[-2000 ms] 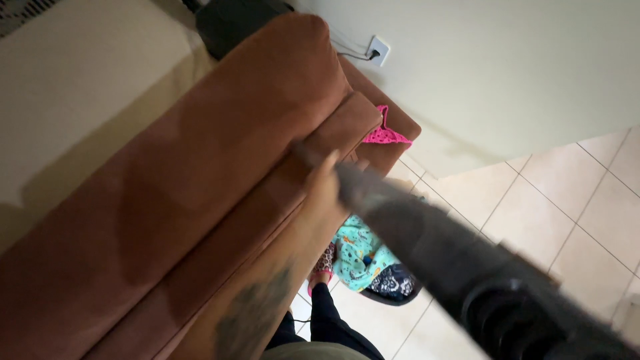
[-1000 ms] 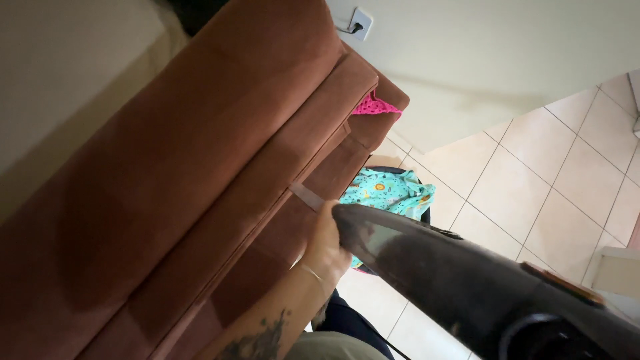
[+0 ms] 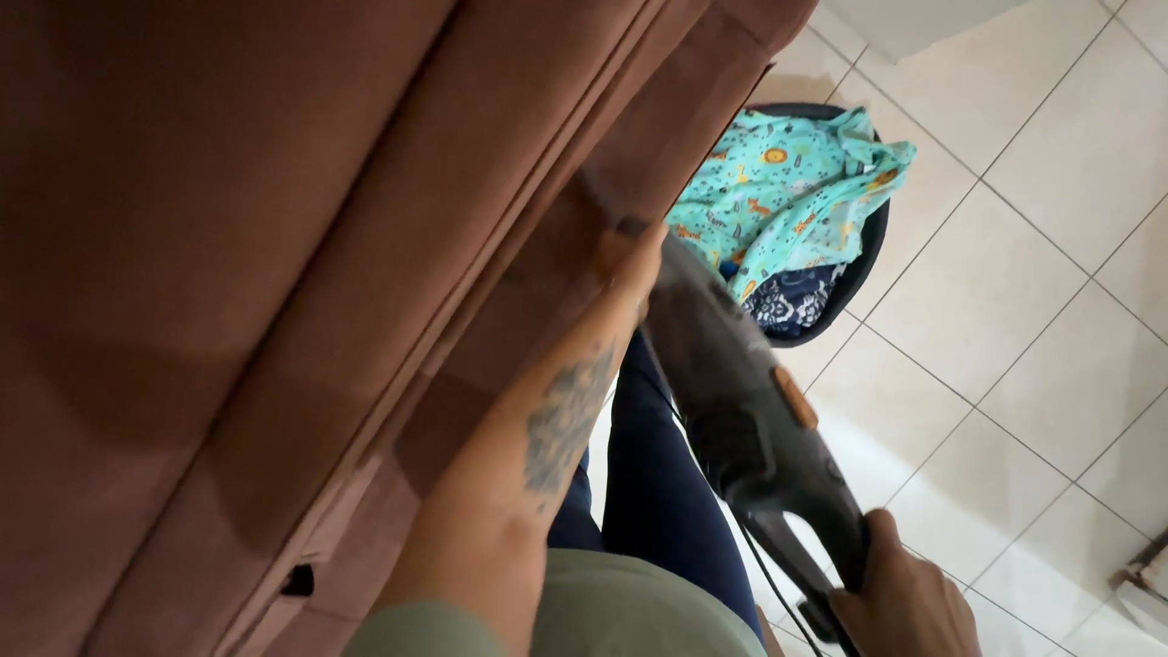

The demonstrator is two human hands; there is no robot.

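A dark handheld vacuum cleaner with an orange button slants down beside the reddish-brown upholstered sofa. Around its rear handle, at the lower right, my right hand is closed. My left hand, at the end of a tattooed forearm, grips the front end of the vacuum by the nozzle; its fingers are blurred and partly hidden. The nozzle lies at the sofa's lower part, under the cushion edge. A black cord hangs under the handle.
Right of the sofa a dark basket on the tiled floor holds a turquoise printed cloth and a navy patterned cloth. A small black object sits by the sofa seam. A pale wall corner is at the top right.
The view has shifted, so the pink cloth and wall socket are out of frame. My left hand and the vacuum's front end have moved lower on the sofa. My right hand has come into view.
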